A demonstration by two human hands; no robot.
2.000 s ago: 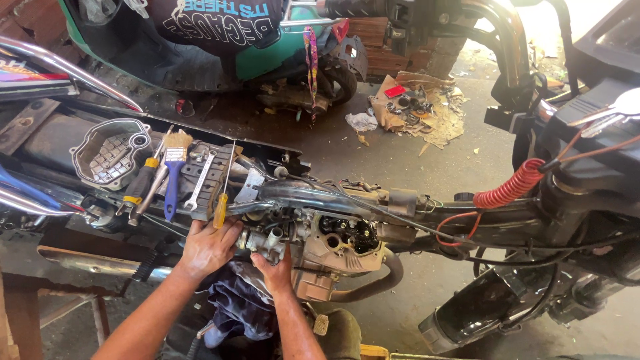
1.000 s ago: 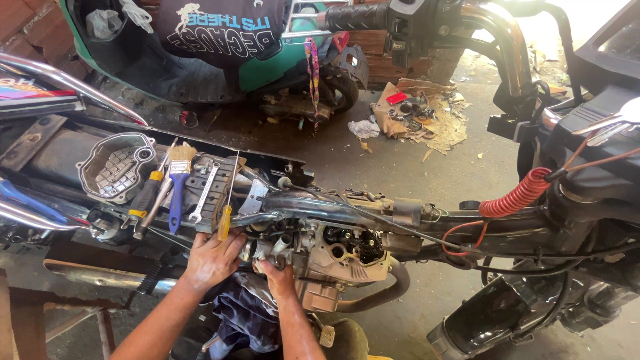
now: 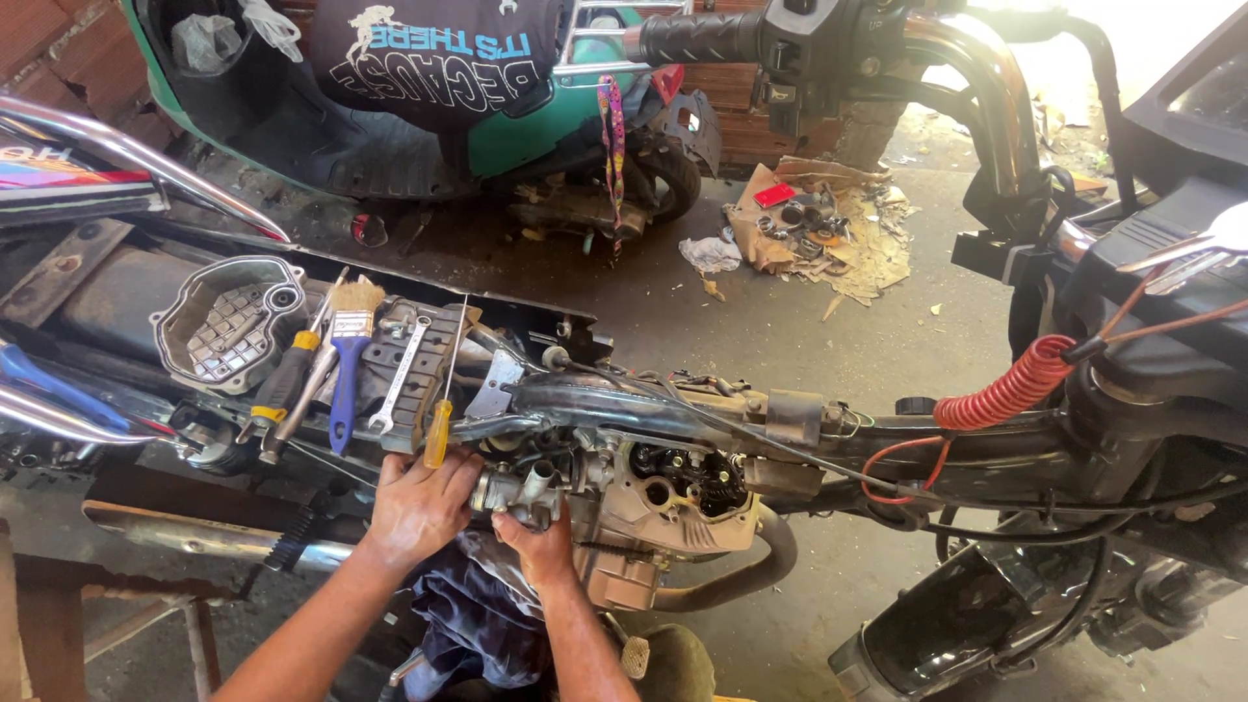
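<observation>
A metal carburetor [image 3: 531, 490] sits on the near side of the motorcycle frame, left of the open cylinder head [image 3: 687, 487]. My right hand [image 3: 539, 548] grips it from below, thumb on its body. Against its left end, under the frame, lies my left hand [image 3: 425, 504]; its fingertips are partly hidden, so its hold is unclear. Just above that hand is a yellow-handled screwdriver [image 3: 438, 432]. A combination wrench [image 3: 401, 375], a blue-handled paintbrush [image 3: 345, 380], pliers [image 3: 283, 380] and a metal engine cover [image 3: 224, 327] lie farther left along the frame.
A dark cloth [image 3: 478, 609] is bunched below my hands. The exhaust pipe [image 3: 731, 585] curves beneath the engine. A coiled red cable [image 3: 1009, 382] and black cables run at the right. Beyond stand a green scooter [image 3: 526, 132] and cardboard [image 3: 765, 249] holding small parts.
</observation>
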